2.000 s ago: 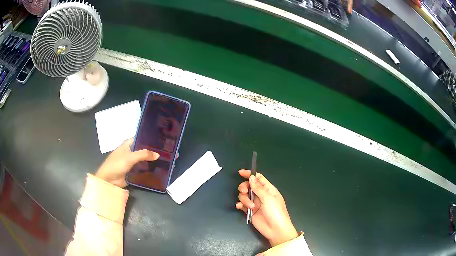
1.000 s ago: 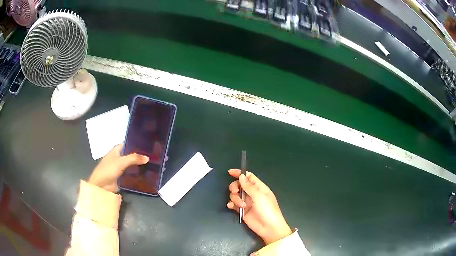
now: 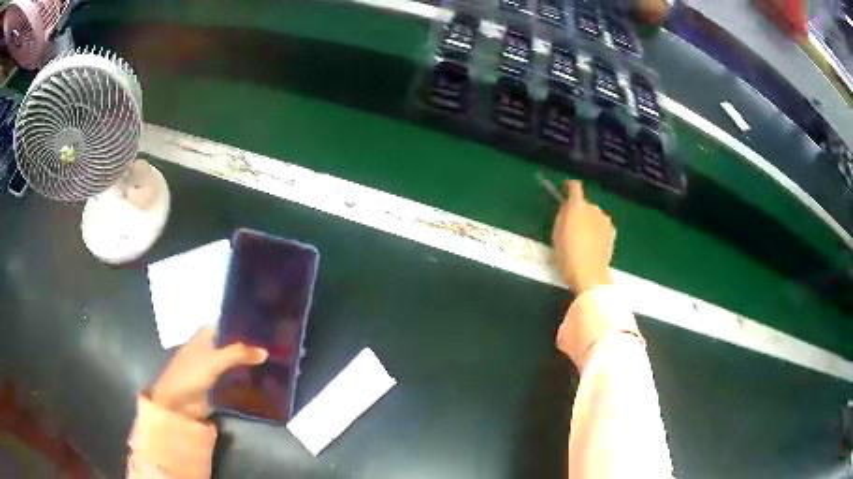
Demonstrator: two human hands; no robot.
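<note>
My left hand (image 3: 198, 368) holds a large dark smartphone (image 3: 266, 323) with a blue edge at the bench's left, thumb on its screen. My right hand (image 3: 585, 236) is stretched out over the green belt with thin tweezers (image 3: 550, 188) in it; the grip is blurred. Just beyond the hand, a clear tray (image 3: 675, 183) of black keypad phones (image 3: 559, 121) sits on the belt. The hand and tray look apart. A white label strip (image 3: 342, 400) lies on the bench right of the smartphone. A white paper pad (image 3: 188, 290) lies partly under the smartphone.
A white desk fan (image 3: 126, 211) stands at the left, with a pink fan (image 3: 32, 31) beyond. A worn white rail (image 3: 351, 204) runs between the dark bench and green belt (image 3: 309, 122). A small white object (image 3: 734, 116) lies on the far bench. A blurred hand part (image 3: 650, 10) shows at the top.
My right hand has moved from the bench forward and right, over the rail to the belt, still with the tweezers. The phone tray has come further into view. My left hand keeps the smartphone.
</note>
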